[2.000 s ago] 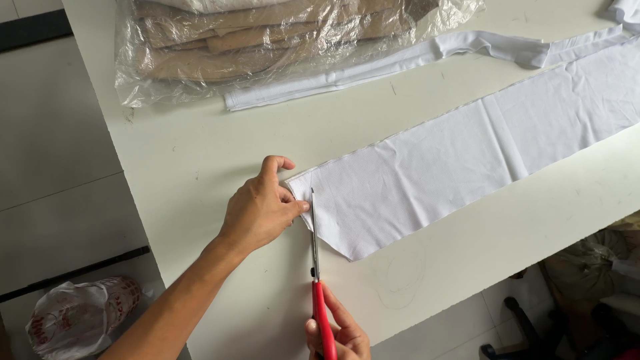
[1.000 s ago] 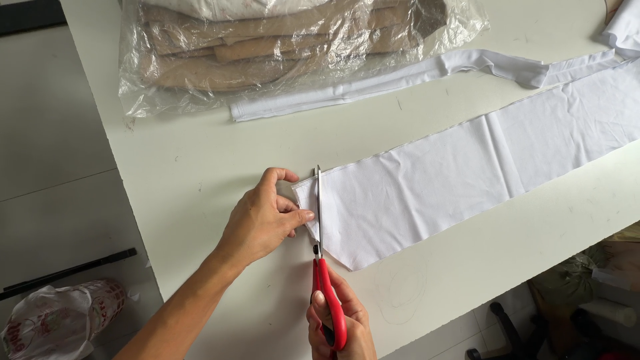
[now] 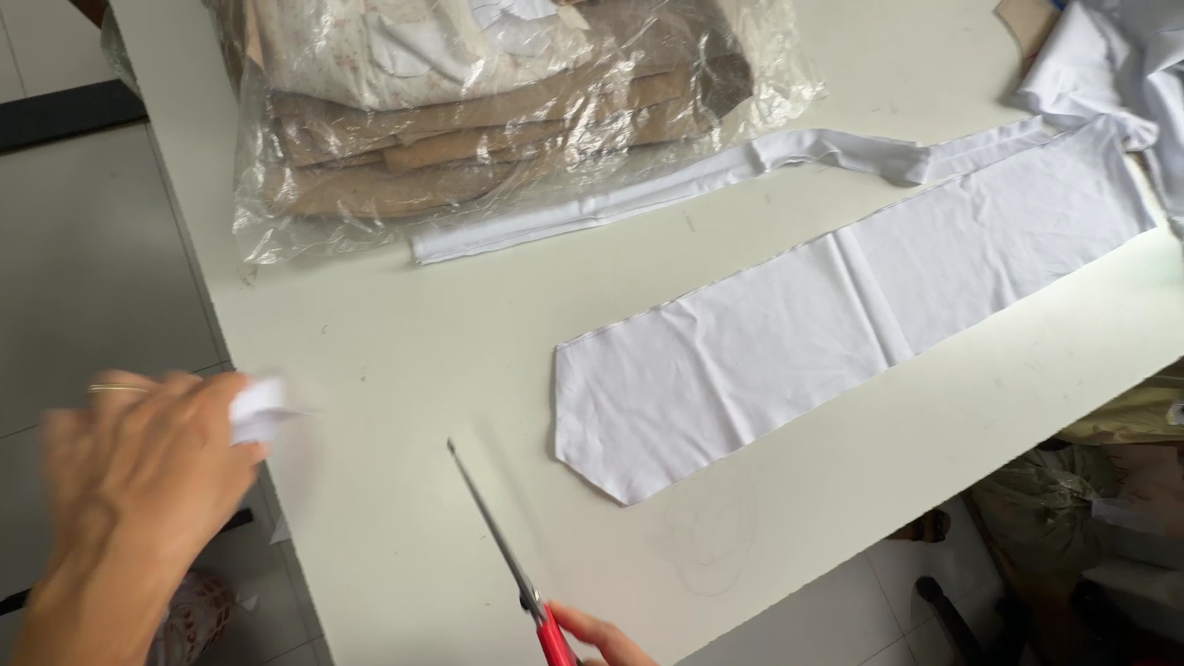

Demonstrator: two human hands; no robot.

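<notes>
At the left edge of the table, my left hand [image 3: 153, 472], blurred, pinches a small white fabric scrap [image 3: 258, 409]. My right hand [image 3: 606, 638], mostly cut off by the bottom edge, holds red-handled scissors [image 3: 499, 532] with the blades together, pointing up and left. A long strip of white fabric [image 3: 786, 324] lies flat to the right of the blades, apart from both hands, its near end cut straight with an angled lower corner. Behind it runs a narrow folded white fabric strip [image 3: 684, 180].
A clear plastic bag of folded brown and floral cloth [image 3: 398, 176] lies at the back of the white table [image 3: 370, 314]. More white fabric [image 3: 1101, 74] is bunched at the far right. Below the left edge stands a printed plastic bag [image 3: 194, 615] on the floor.
The scissors cut through the end of the wide strip; its end piece has come off. My left hand has moved left with a scrap, and the scissors have moved away from the fabric.
</notes>
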